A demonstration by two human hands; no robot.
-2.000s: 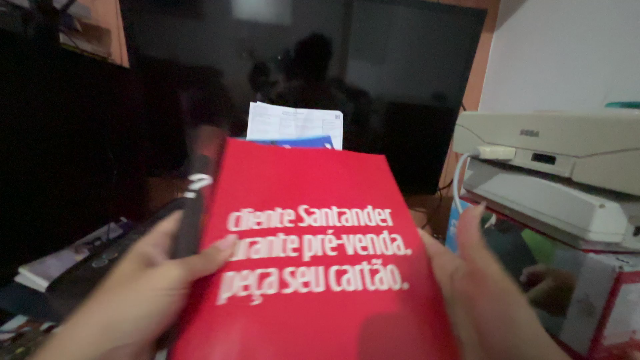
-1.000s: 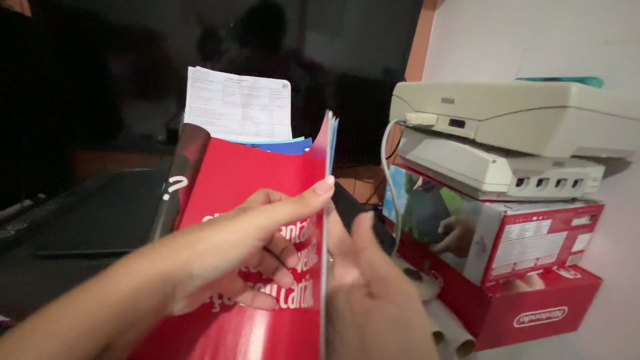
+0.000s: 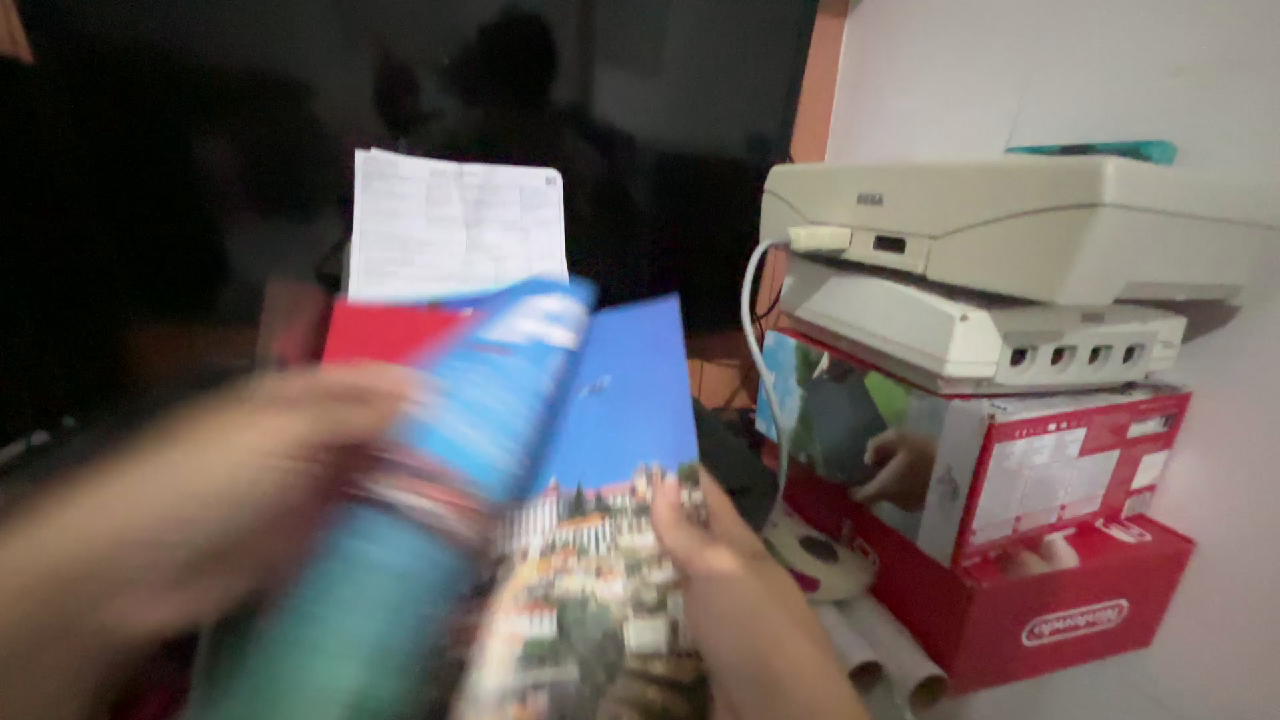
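A glossy magazine is open in front of me, its right page showing a hillside town under a blue sky. My right hand grips that page's outer edge, thumb on top. Blurred by motion, my left hand is at the curled left pages, which show blue and teal with a strip of red behind; its fingertips are too blurred to make out fully. A white printed sheet stands upright just behind the magazine.
A large dark screen stands behind, with a reflection in it. At right, a Sega console with a plugged cable sits on another white console, above red Nintendo boxes. Cardboard tubes and a pale round-edged device lie beside them.
The magazine showed a red page with white lettering before; now it is open at a town photograph. My left hand has moved left from the magazine's right edge. The view has shifted right.
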